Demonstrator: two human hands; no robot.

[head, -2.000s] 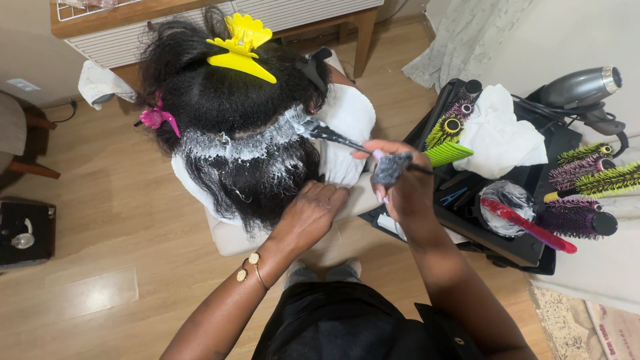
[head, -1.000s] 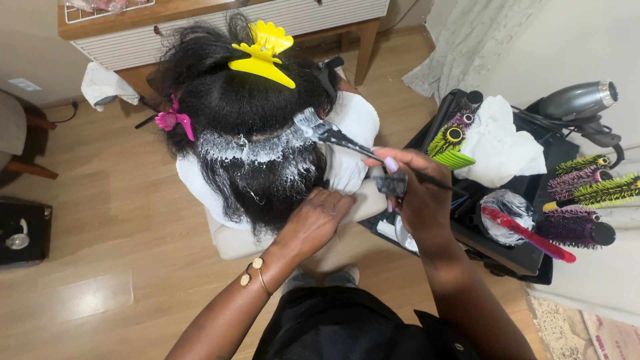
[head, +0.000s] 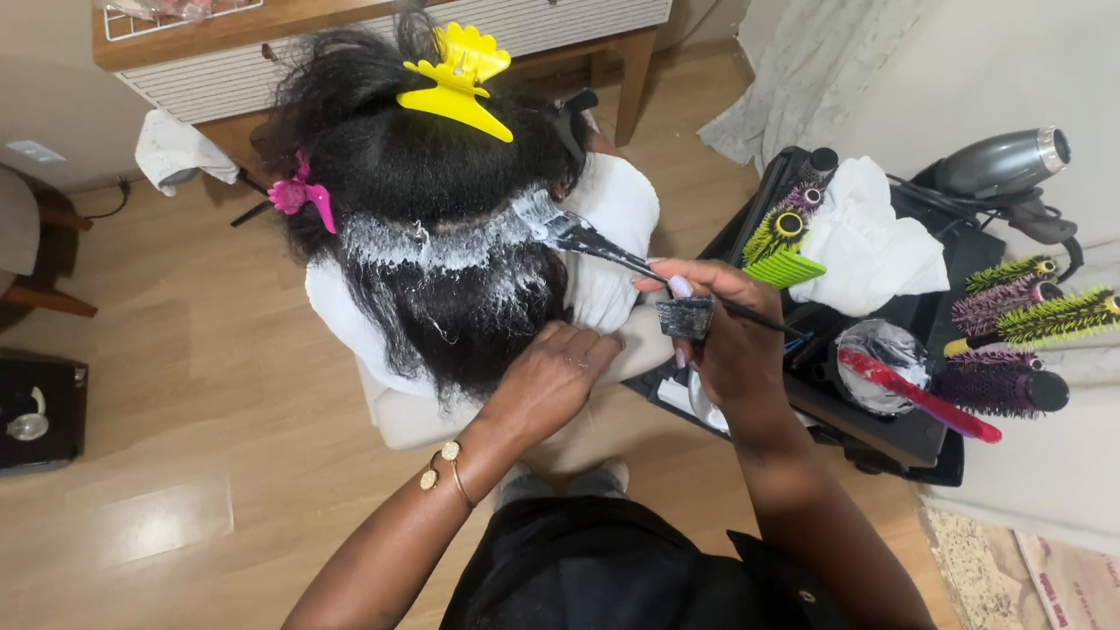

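A seated person's dark hair [head: 394, 166] carries a band of white cream [head: 437, 241] across the back of the head. My right hand [head: 739, 332] holds a black tint brush [head: 604, 245], its creamy bristles against the right end of the band. A second, dark brush head [head: 685, 317] sits at the same hand's fingers. My left hand [head: 560, 372], bent at the knuckles, rests by the lower right edge of the hair; whether its fingers grip hair is hidden. A yellow claw clip [head: 459, 83] holds the top hair, a pink one [head: 302, 194] the left side.
On the right, a black trolley [head: 892, 437] bears round brushes [head: 1002, 389], a green comb [head: 787, 269], a white cloth [head: 866, 236], a hair dryer [head: 997, 164] and a bowl of cream [head: 875, 359] with a red-handled tool [head: 910, 391] across it. A wooden dresser [head: 350, 52] stands beyond the head.
My right hand has turned, so the dark brush head at its fingers shows more plainly. The bristles of the tint brush stay near the right end of the cream band.
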